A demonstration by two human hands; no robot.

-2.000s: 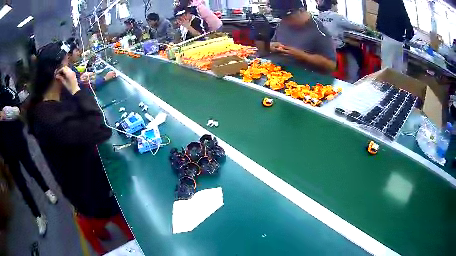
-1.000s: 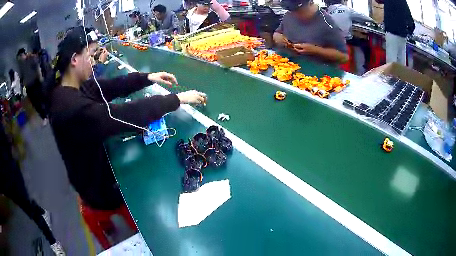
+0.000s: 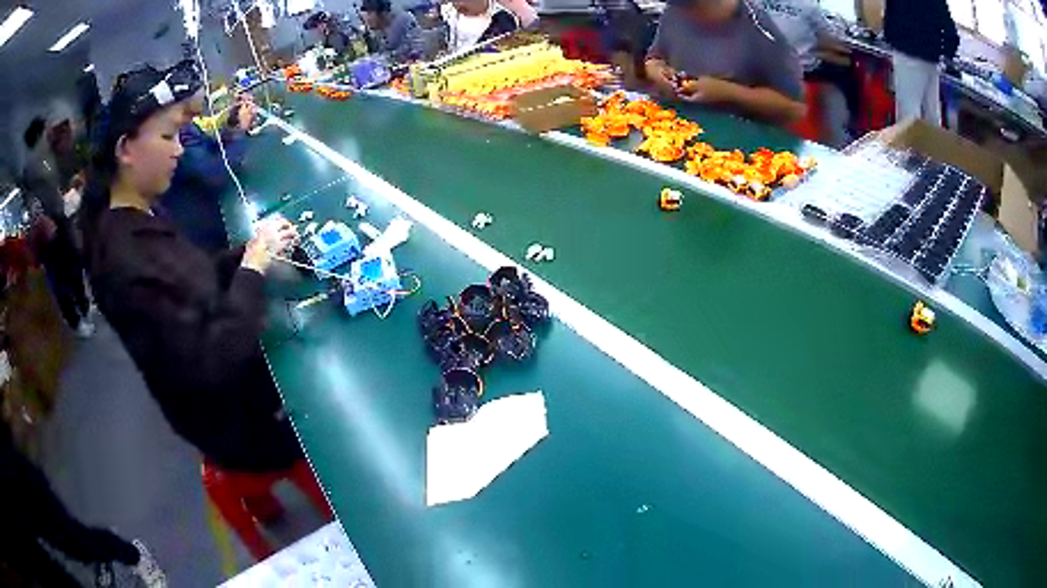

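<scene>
Neither of my hands is in the picture. Nearest in front of me on the green bench lies an angular sheet of white paper. Its upper edge touches a cluster of black round housings with thin orange rims. Behind them, to the left, stand two small blue devices with white cables. Small white parts lie on the belt beside the pale rail, with another small white piece farther back.
A person in dark clothes is at the bench on the left, by a red stool. Across the green belt are orange parts, a tray of dark parts, cartons and a seated person. Two orange-and-white pieces lie on the belt.
The person on the left has drawn both arms back from the belt to the blue devices. One more small white piece shows on the belt. The view has shifted slightly.
</scene>
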